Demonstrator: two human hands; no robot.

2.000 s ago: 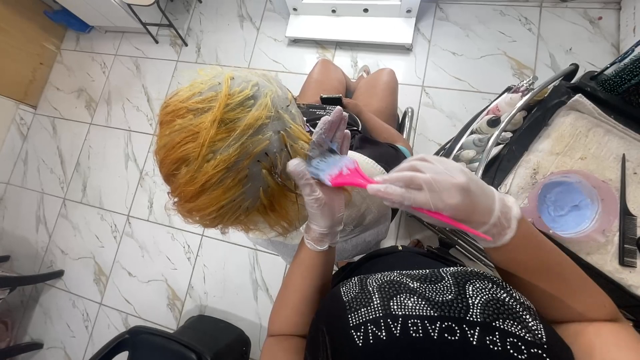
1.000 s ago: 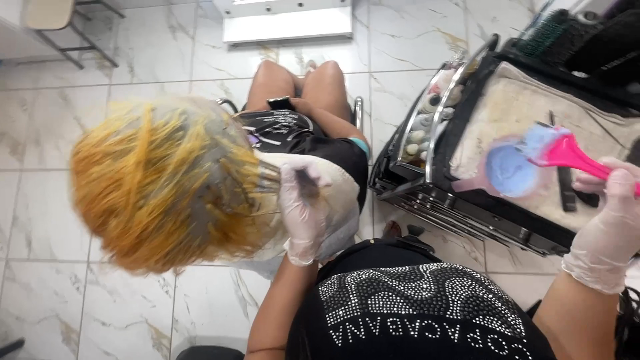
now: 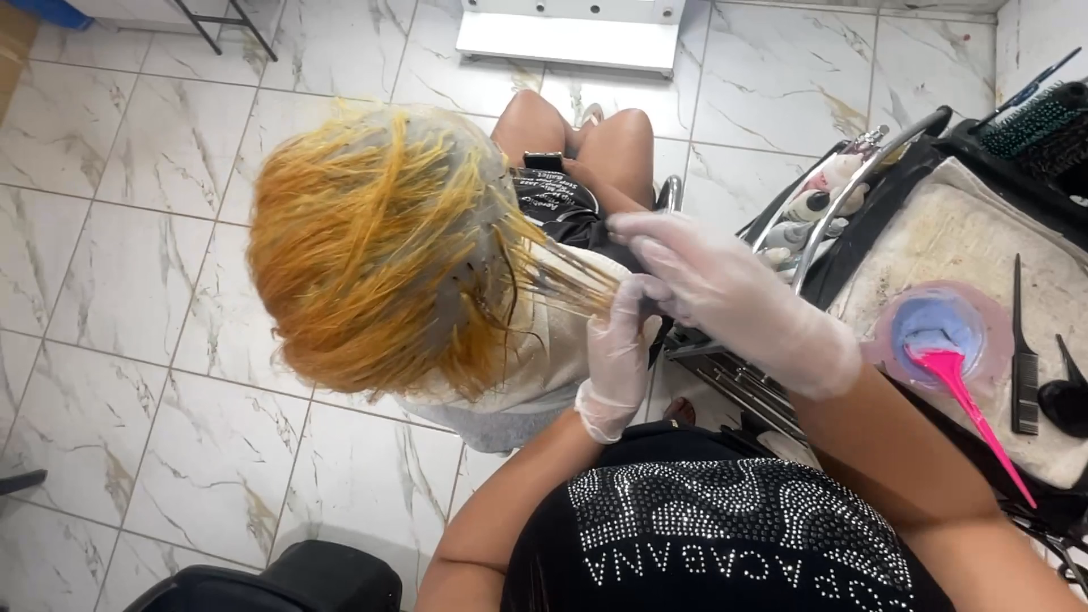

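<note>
A seated person's yellow-orange hair (image 3: pixel 357 255) carries a greyish cream near the scalp. My gloved left hand (image 3: pixel 616 357) is closed on a strand of hair (image 3: pixel 565 276), drawn out to the right of the head. Just above and to the right, my gloved right hand (image 3: pixel 731 297) reaches to the same strand's end; its fingertips are partly hidden and hold no brush. A pink tint brush (image 3: pixel 969 412) rests with its bristles in a bowl of pale blue cream (image 3: pixel 939 319), its handle slanting down over the towel.
The bowl, a black tail comb (image 3: pixel 1024 374) and another black tool (image 3: pixel 1062 399) lie on a stained towel (image 3: pixel 901 229) on a trolley. Bottles (image 3: pixel 807 204) stand in its side rack, beside round brushes (image 3: pixel 1028 123). A black chair (image 3: pixel 323 578) stands at the lower left.
The pink brush, in my right hand over the trolley one second ago, now lies in the bowl. My right hand has moved from the trolley to the strand beside my left hand.
</note>
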